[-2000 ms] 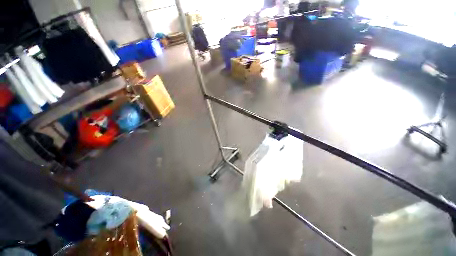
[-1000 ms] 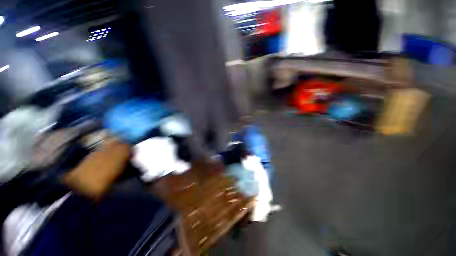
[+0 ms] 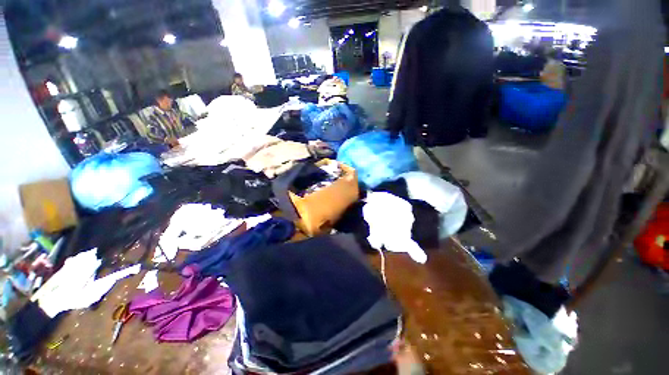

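A thick stack of folded dark cloth [image 3: 315, 300] with pale edges lies on the worn brown table [image 3: 447, 315], nearest in front of me. A small, blurred, skin-toned patch, apparently part of my right hand [image 3: 405, 357], shows at the bottom edge by the stack's right corner; its fingers and any hold cannot be made out. My left hand is not in view. A crumpled purple cloth [image 3: 187, 304] lies left of the stack. Scissors with yellow and red handles [image 3: 119, 321] lie left of the purple cloth.
A carton [image 3: 326, 201] of cloth pieces, white cloths [image 3: 392, 220] and blue plastic bags [image 3: 378, 155] stand or lie farther back. A dark garment [image 3: 444, 77] hangs behind them. Large grey cloth [image 3: 587, 146] hangs close on the right. Two people are across the table at the back left.
The view has swung left from the metal rack and floor to the cluttered table. The stack, purple cloth and scissors now show; the rack with white garments is out of view.
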